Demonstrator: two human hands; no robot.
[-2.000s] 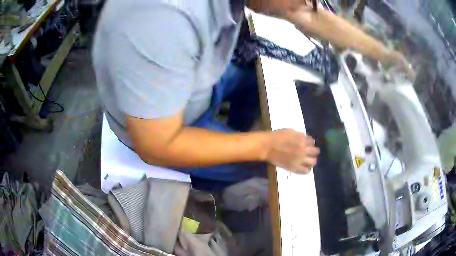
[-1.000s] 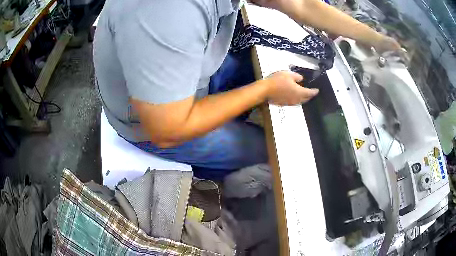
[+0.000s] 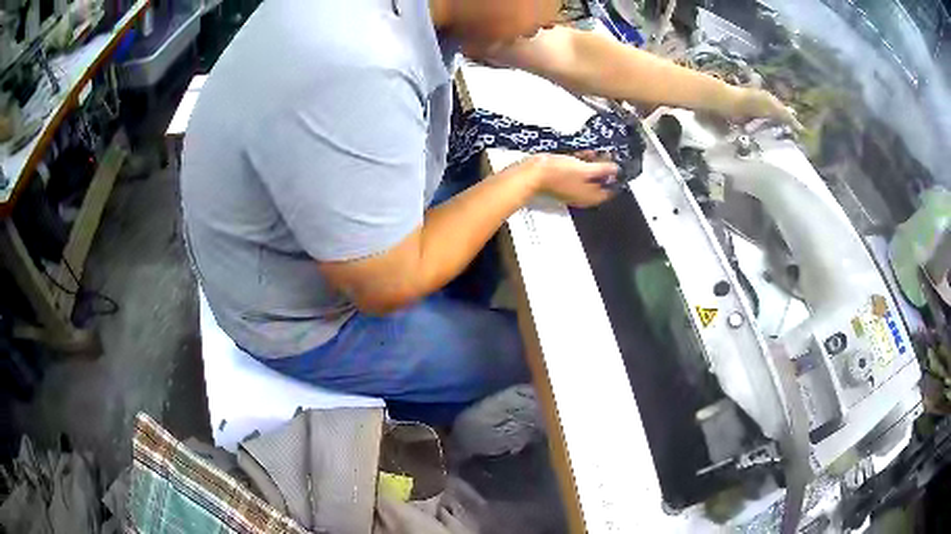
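Neither of my hands shows in the head view. Nearest in front of me, at the bottom left, lies plaid cloth (image 3: 193,490) in teal, brown and white. Beside it is grey-brown cloth (image 3: 349,459) with a ribbed part, and a small yellow-green piece (image 3: 394,487) near a dark brown curved part. To the right, a white sewing machine (image 3: 813,229) with blue lettering is tipped back, showing a dark opening (image 3: 647,344) in the table. Patterned navy cloth (image 3: 521,136) lies across the table's far part.
A seated person in a grey shirt (image 3: 313,156) and jeans reaches one hand to the machine, the other by the navy cloth. White, wood-edged table (image 3: 568,386) runs alongside. Another table (image 3: 63,94) and a crate (image 3: 162,50) stand at the upper left. Grey cloth is heaped lower left.
The view has shifted, with the table and machine lying further left. The person's near hand has moved up the table to the navy cloth. The plaid cloth sits lower in view.
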